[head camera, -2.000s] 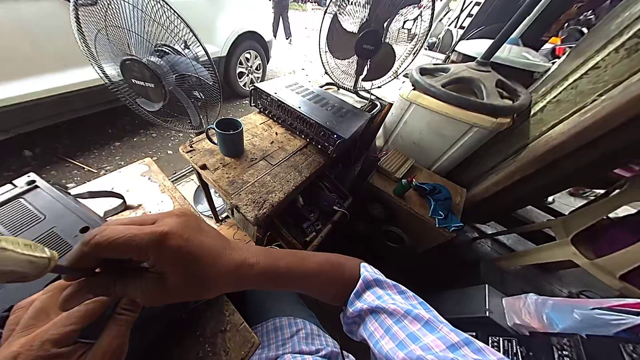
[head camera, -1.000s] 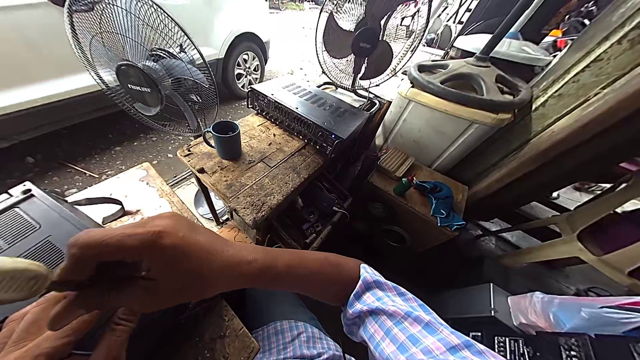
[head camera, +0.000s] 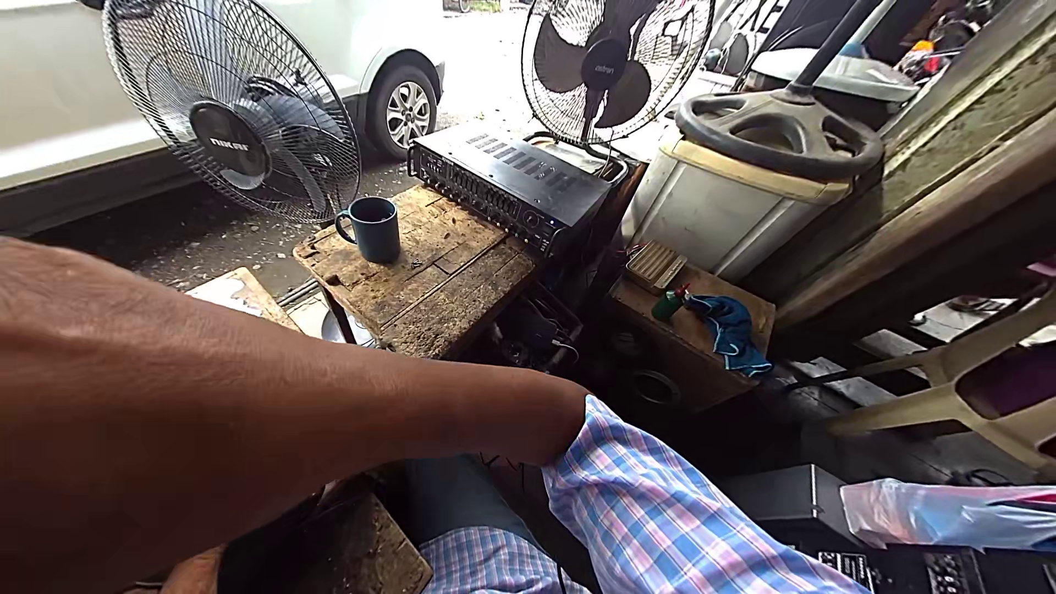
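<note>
My right forearm (head camera: 313, 404), bare below a plaid sleeve (head camera: 660, 503), crosses the view and fills its left side close to the camera. The fingers of my right hand are out of sight past the left edge, so what it touches is hidden. A small piece of skin, seemingly my left hand or wrist (head camera: 194, 573), shows at the bottom left under the forearm. Whether it holds anything cannot be seen. Beside it are a dark shape and a worn wooden board (head camera: 379, 544). Beyond the arm, a dark teal mug (head camera: 376, 231) stands on a scuffed wooden table (head camera: 445, 280).
A black rack amplifier (head camera: 511, 181) sits at the table's back. Two fans (head camera: 231, 144) stand behind. A steering wheel (head camera: 780, 136) lies on a white bin (head camera: 718, 214). A blue cloth (head camera: 734, 330) and a green bottle (head camera: 669, 304) rest on a wooden speaker box. A plastic chair (head camera: 965, 379) is at right.
Both hands were together over a black vented device at the lower left. My right forearm has come up and nearer the camera, and that device is no longer visible.
</note>
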